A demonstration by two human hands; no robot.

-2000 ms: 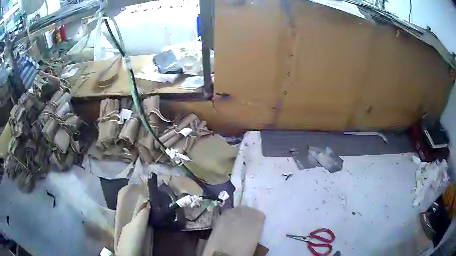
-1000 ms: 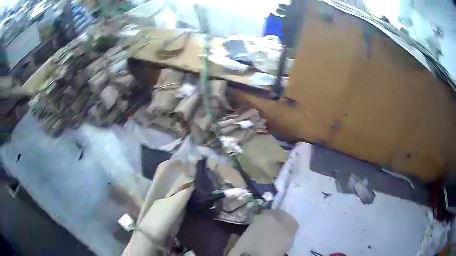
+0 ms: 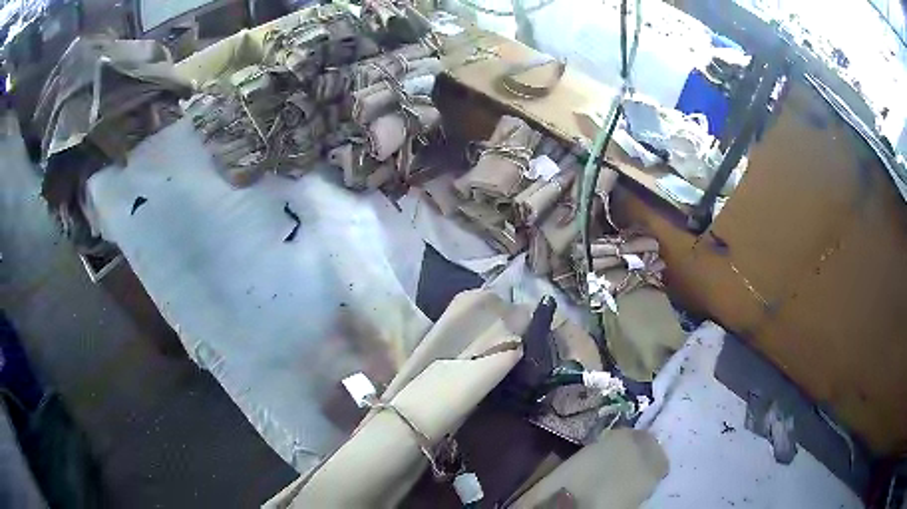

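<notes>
Neither of my hands is in view. A long beige roll of cut cloth [image 3: 413, 403] lies at the bottom centre, cut off by the lower edge. A thin tie circles it, with a white tag [image 3: 359, 389] on the left side and another at the bottom. Just right of the roll is a black object [image 3: 535, 348], perhaps an iron; it is partly hidden. White wrappings [image 3: 602, 382] and green tubing lie beside it. A flat beige cloth piece [image 3: 607, 470] lies at the lower right.
A white padded table [image 3: 249, 258] with a brown scorch extends left. Tied brown bundles [image 3: 383, 99] are piled at its back; more bundles [image 3: 502, 164] lie near a wooden shelf [image 3: 497, 75]. A green hose [image 3: 597, 164] hangs down. A second white table [image 3: 726, 452] is at right.
The view has swung left. The tables and cloth roll appear farther right, and more of the left table and floor shows. The red-handled scissors have left the picture.
</notes>
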